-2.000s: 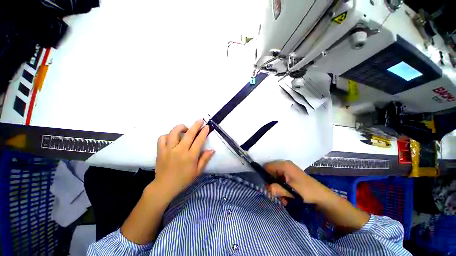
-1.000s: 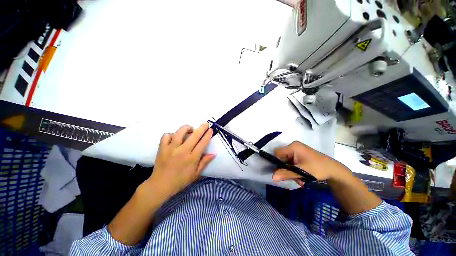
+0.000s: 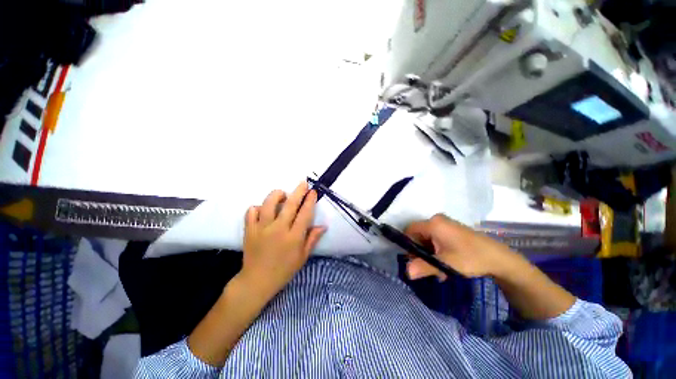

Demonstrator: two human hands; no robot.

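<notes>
A dark narrow strip (image 3: 348, 157) lies on white cloth (image 3: 437, 194), running from the presser foot area (image 3: 376, 117) down to my left fingertips. My left hand (image 3: 278, 235) lies flat with its fingertips on the strip's near end, pressing on the cloth. My right hand (image 3: 452, 248) grips the handles of long scissors (image 3: 370, 224). The scissor blades point up and left, slightly parted, with their tips at the strip beside my left fingertips. A second short dark piece (image 3: 391, 196) lies on the cloth just behind the blades.
The sewing machine (image 3: 482, 52) with a lit screen (image 3: 595, 109) stands at the upper right. A ruler strip (image 3: 122, 213) runs along the table's front edge. Blue baskets (image 3: 37, 311) are below. A black bundle (image 3: 44, 44) is at the upper left. Yellow-handled snips (image 3: 552, 205) lie at the right.
The scissor blades opened wider a second ago and are now closer together, tips at about the same place on the strip. The view has shifted slightly. The left hand stays on the strip's end.
</notes>
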